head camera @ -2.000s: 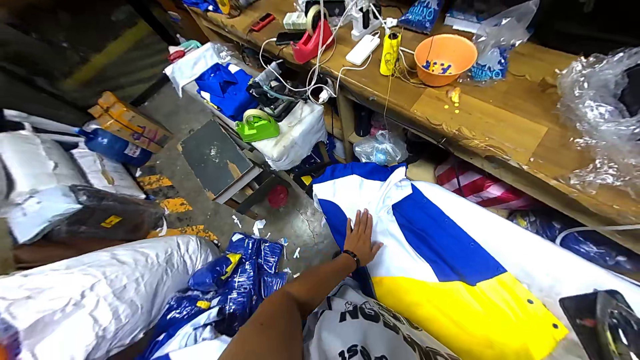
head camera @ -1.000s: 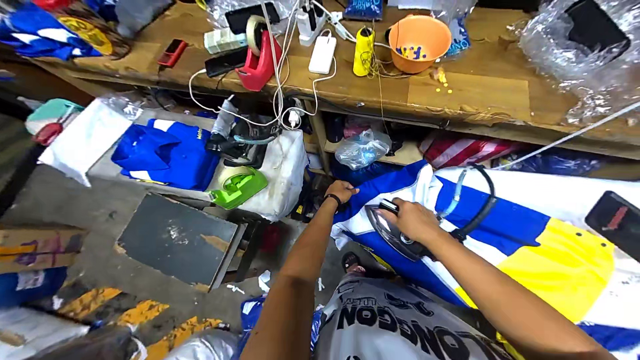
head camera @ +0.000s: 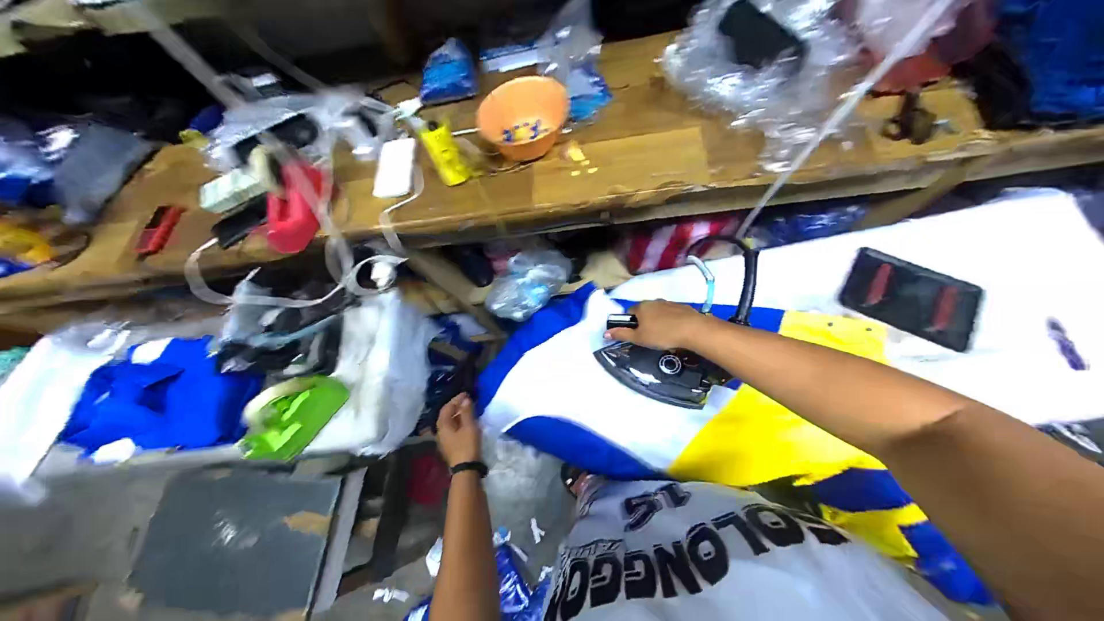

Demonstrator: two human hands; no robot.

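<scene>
My right hand [head camera: 660,326] is closed around the handle of a dark clothes iron [head camera: 660,373]. The iron lies on a blue, white and yellow garment [head camera: 561,371], which is spread over a white-covered ironing surface [head camera: 1026,250]. A black hose or cord rises from behind the iron beside my wrist. Off the garment's left edge is my left hand [head camera: 459,423], its fingers slightly curled, with nothing visible in it. A black rectangular rest [head camera: 912,297] with red strips lies on the white cover to the right.
Beyond the garment runs a wooden bench [head camera: 621,168] with an orange bowl [head camera: 523,116], a yellow bottle [head camera: 445,153] and a red tape dispenser [head camera: 295,207]. At left, a green tape dispenser [head camera: 293,418] sits near folded blue cloth [head camera: 164,392]. A grey stool [head camera: 233,539] stands below.
Two seconds ago a hand lay flat on the garment and no iron was held. One second ago my left hand touched the garment's edge; now it is off it. The view has shifted.
</scene>
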